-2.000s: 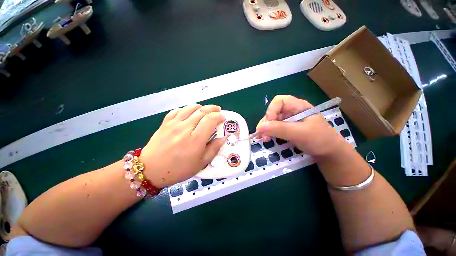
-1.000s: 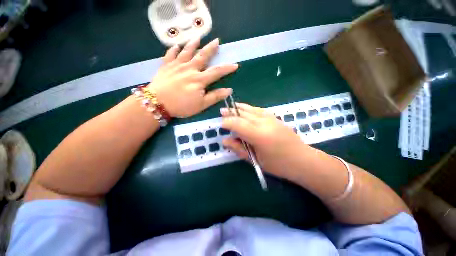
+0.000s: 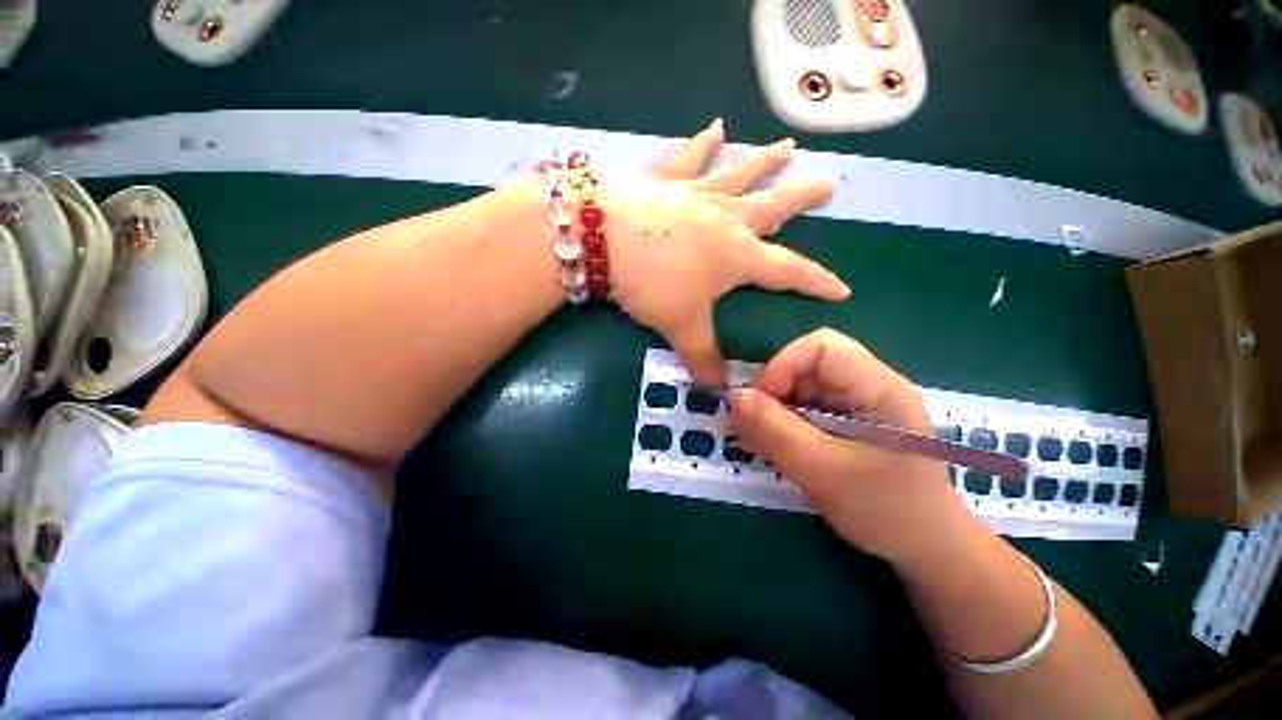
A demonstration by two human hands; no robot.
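The adhesive sheet [image 3: 1083, 468], white with two rows of dark rounded cells, lies on the green bench. My right hand [image 3: 858, 443] holds the slim metal tweezers [image 3: 914, 440] over its left half, with the tips near the top row. My left hand [image 3: 703, 239] has its fingers spread and holds nothing; its thumb reaches down to the sheet's top edge beside the tweezer tips. Whether a piece is at the tips is hidden. A cream plastic cover [image 3: 844, 56] with a grille and two dark-centred holes lies beyond my left hand.
Stacked cream covers [image 3: 134, 288] stand at the left. A small open carton [image 3: 1209, 380] is at the right, with white perforated strips [image 3: 1237, 584] below it. A white edge strip [image 3: 380, 145] crosses behind my hands. More covers [image 3: 1160, 68] lie at the far side.
The view has turned left. The cover that was under my left hand now lies beyond the white strip, and that hand is off it. The tweezers have moved onto the sheet.
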